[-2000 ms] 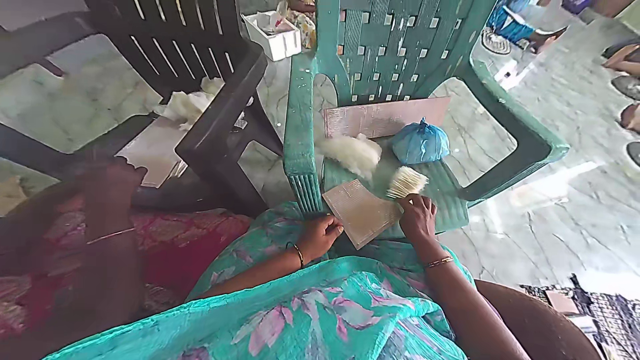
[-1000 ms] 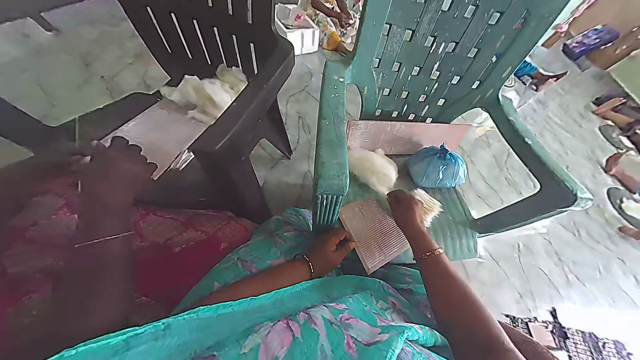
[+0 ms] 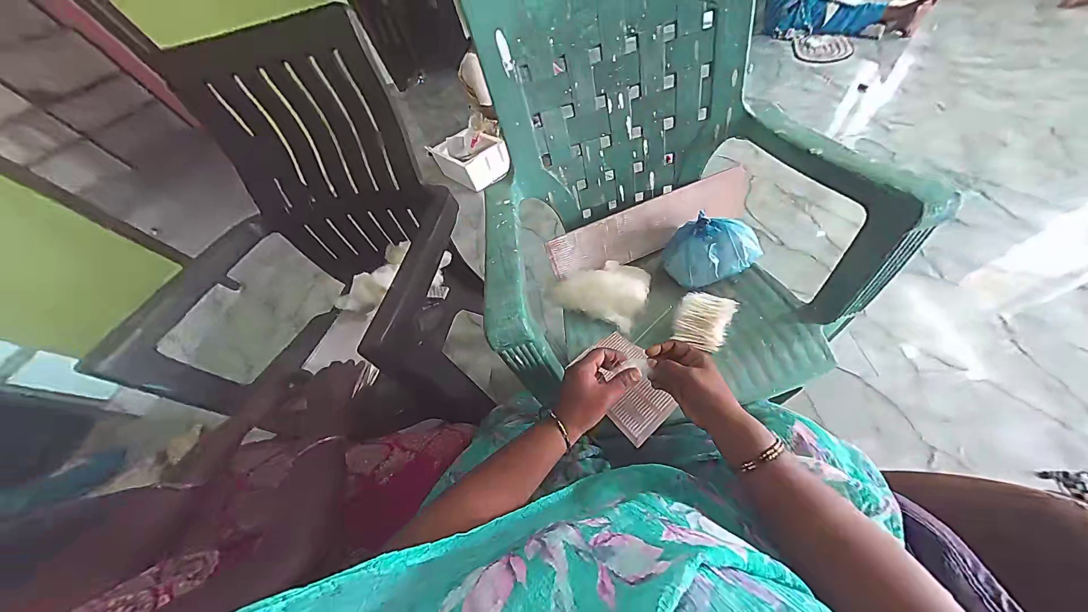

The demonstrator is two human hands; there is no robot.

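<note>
My left hand (image 3: 595,387) and my right hand (image 3: 688,378) meet above a ridged, flat board (image 3: 642,414) at my lap, by the green chair's front edge. A small wisp of white fibre (image 3: 631,365) shows between the fingertips of both hands, which pinch it. Just beyond, on the seat, lie a fluffy tuft of raw cotton (image 3: 605,294) and a stack of thin off-white cotton strands (image 3: 705,320). A knotted blue plastic bag (image 3: 712,252) sits behind them, in front of a long pinkish board (image 3: 650,223) against the backrest.
The green plastic chair (image 3: 884,178) has raised arms on both sides. At left, another person's hands (image 3: 327,391) are near a dark chair (image 3: 408,272) holding cotton (image 3: 370,289) and a pale board (image 3: 340,338). A white box (image 3: 472,159) stands on the floor behind.
My right hand has left the strand stack, where it was one second ago, and is now beside my left hand over the ridged board. My left hand has moved from the board's edge to above it.
</note>
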